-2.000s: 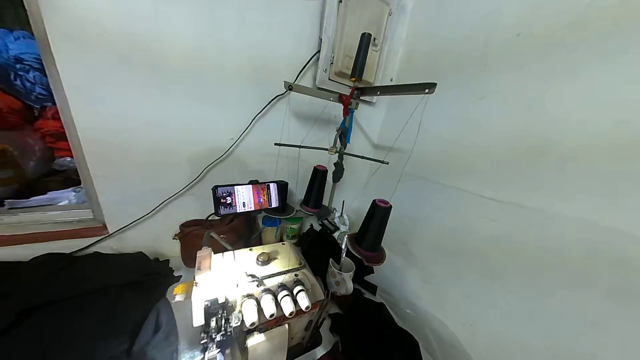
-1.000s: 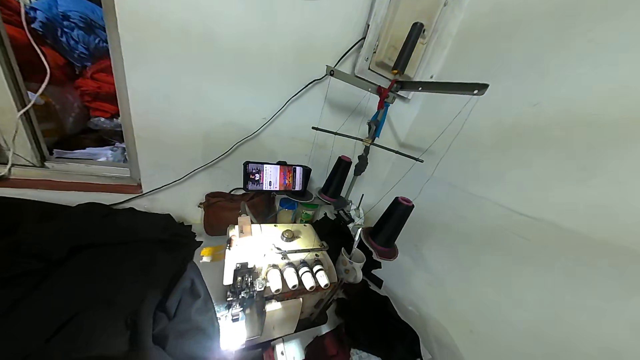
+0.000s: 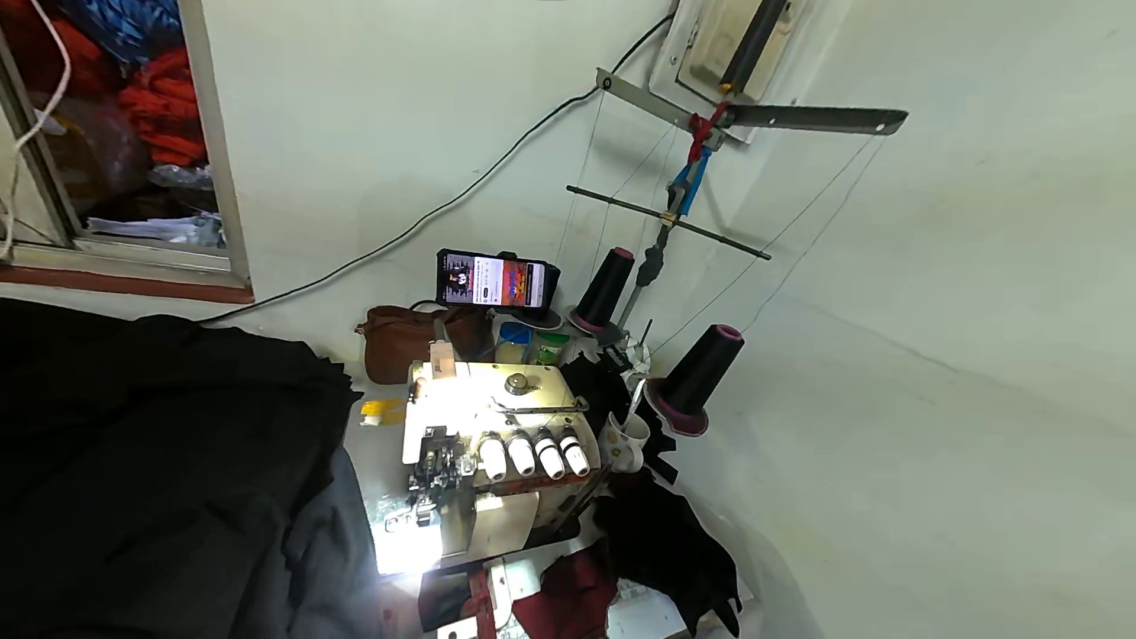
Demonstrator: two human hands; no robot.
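Note:
Neither of my hands is in view, so what they hold or touch is hidden. An overlock sewing machine (image 3: 501, 399) stands on the table, with a bright light shining at its needle area. Several white tension knobs (image 3: 534, 454) line its front. Left of the machine lies a large heap of black fabric (image 3: 151, 470). Black thread cones (image 3: 701, 377) stand behind and to the right, below a metal thread stand (image 3: 664, 217). Dark red cloth (image 3: 572, 590) and black cloth (image 3: 666, 541) lie at the machine's lower right.
A lit phone (image 3: 495, 280) is propped behind the machine, beside a brown leather bag (image 3: 404, 342) and small jars (image 3: 513, 344). A mug (image 3: 624, 442) holding tools stands at the machine's right. A black cable (image 3: 390, 241) crosses the wall. Bundled cloth (image 3: 167, 106) shows through the window opening at left.
The view has turned to the left and downward, so more of the window opening, the black fabric and the cloth below the machine shows. The machine and thread stand have stayed in place.

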